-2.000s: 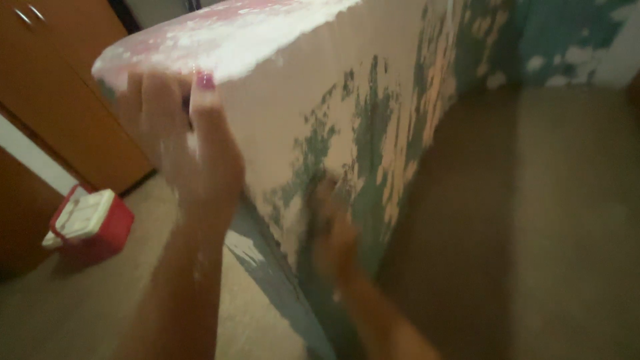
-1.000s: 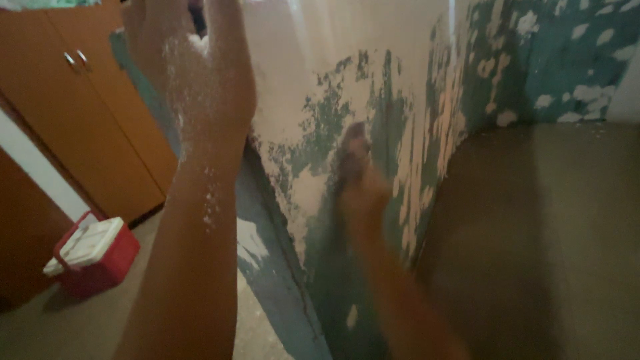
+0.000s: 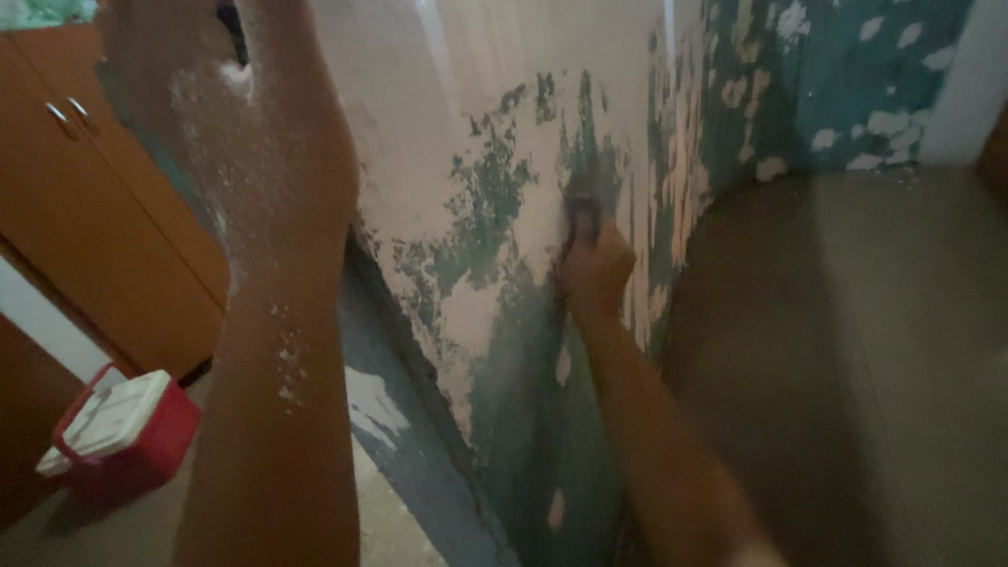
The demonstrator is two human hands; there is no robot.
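Observation:
A wall (image 3: pixel 409 157) with patchy green paint and pale, scraped-looking areas fills the middle of the head view. My right hand (image 3: pixel 598 268) is closed around a dark hand tool (image 3: pixel 584 216), blurred, whose type I cannot tell; it lies against the wall where green and pale patches meet. White powder coats my left hand (image 3: pixel 260 118) and forearm, raised at the upper left by the wall's edge. Its fingers are cut off by the top of the frame, with a small dark thing partly showing near the thumb, so its grip is hidden.
Orange-brown cupboard doors (image 3: pixel 102 197) with metal handles stand at the left. Below them on the floor is a red cooler box (image 3: pixel 150 457) with a white lid. A blue-grey wall end (image 3: pixel 409 441) runs down beside my left forearm. Brown floor (image 3: pixel 787 354) lies at the right.
The view has tipped down, and the wall's whitish top edge has left the frame. My right hand stays at the wall with the dark tool.

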